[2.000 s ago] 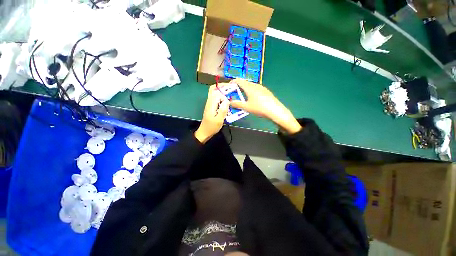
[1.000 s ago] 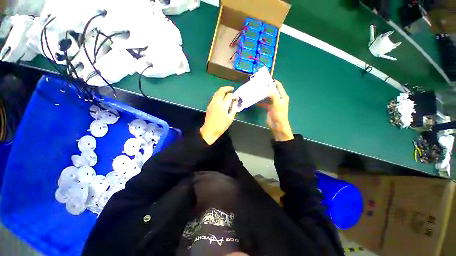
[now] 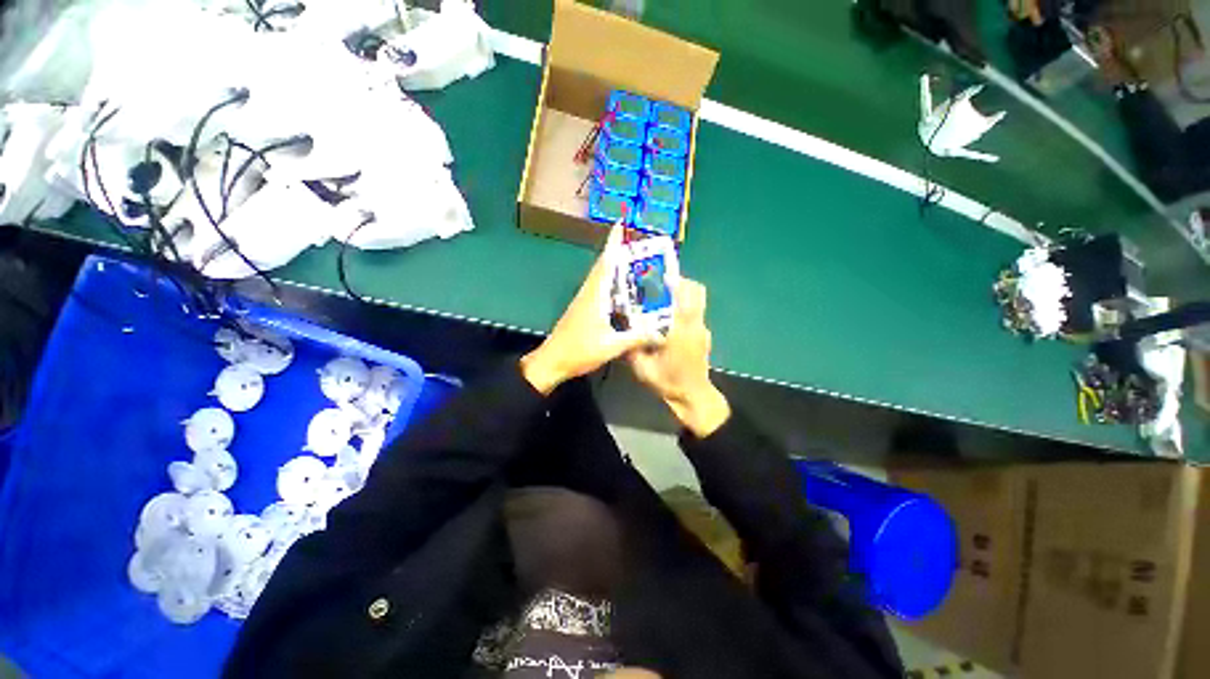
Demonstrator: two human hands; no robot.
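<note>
A white plastic housing [image 3: 660, 318] is held at the bench's front edge, its open side facing me. A blue battery pack [image 3: 650, 283] sits inside it, with a bit of red lead at its upper end. My left hand [image 3: 591, 318] grips the housing's left side. My right hand [image 3: 682, 348] grips its right and lower side. The open brown battery carton [image 3: 557, 223] stands just beyond, with rows of blue packs [image 3: 642, 162] and red leads at their left.
White corded housings [image 3: 305, 159] with black leads are piled at the left. A blue crate [image 3: 80, 464] holds round white parts [image 3: 186, 531]. White fittings [image 3: 1040, 292], yellow-handled pliers [image 3: 1087, 403] and a blue stool [image 3: 909, 551] are at the right.
The housing was turned from open side up to its plain white back, and now shows its open side with the blue pack again. Both hands remain on it.
</note>
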